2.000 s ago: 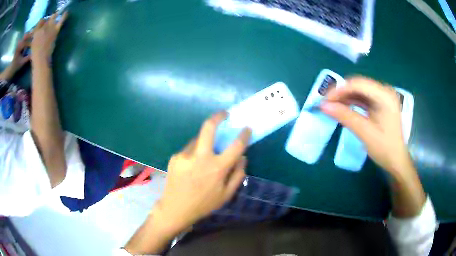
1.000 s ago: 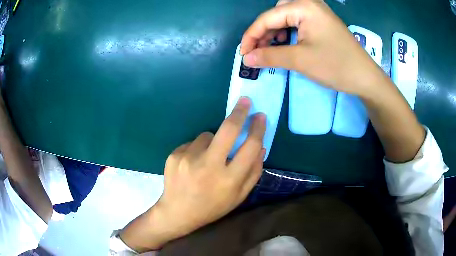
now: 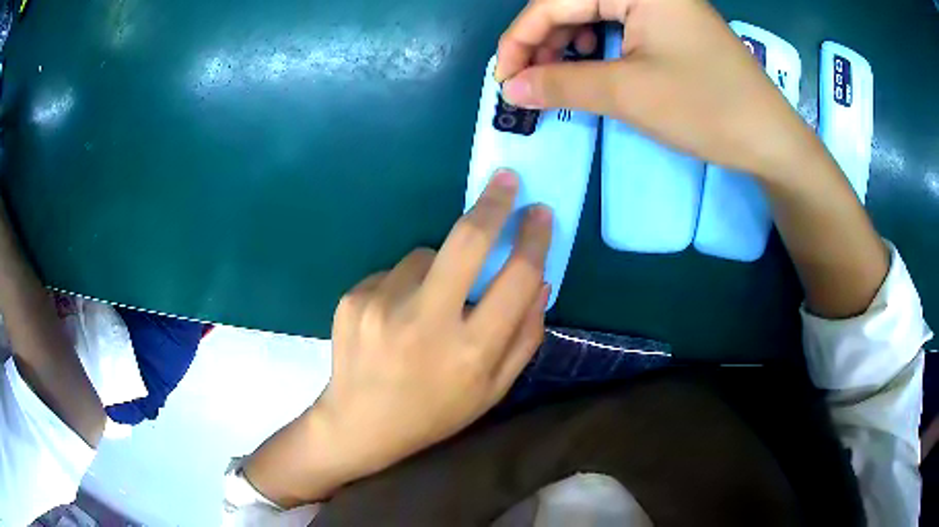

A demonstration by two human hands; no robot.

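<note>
A pale blue phone back cover [image 3: 530, 175] lies on the dark green table in front of me, its camera corner away from me. A black camera lens cover [image 3: 514, 115] is on that corner, partly hidden by my fingers. My left hand [image 3: 443, 329] rests on the cover's lower part with two fingertips spread. My right hand [image 3: 669, 82] is over the top corner, thumb and forefinger pinched together at the lens cover; whether they hold it or press it I cannot tell.
More pale blue covers lie to the right: one [image 3: 647, 201] close beside, another [image 3: 733, 221] next to it, and one [image 3: 846, 134] farther right with a black lens cover. The working sheet [image 3: 602, 348] shows at the table's near edge. Another person's arm [image 3: 41, 360] is at the left.
The cover under my left hand is turned more upright and its corner, bare two seconds ago, now bears a black lens cover. My right hand has moved left onto it.
</note>
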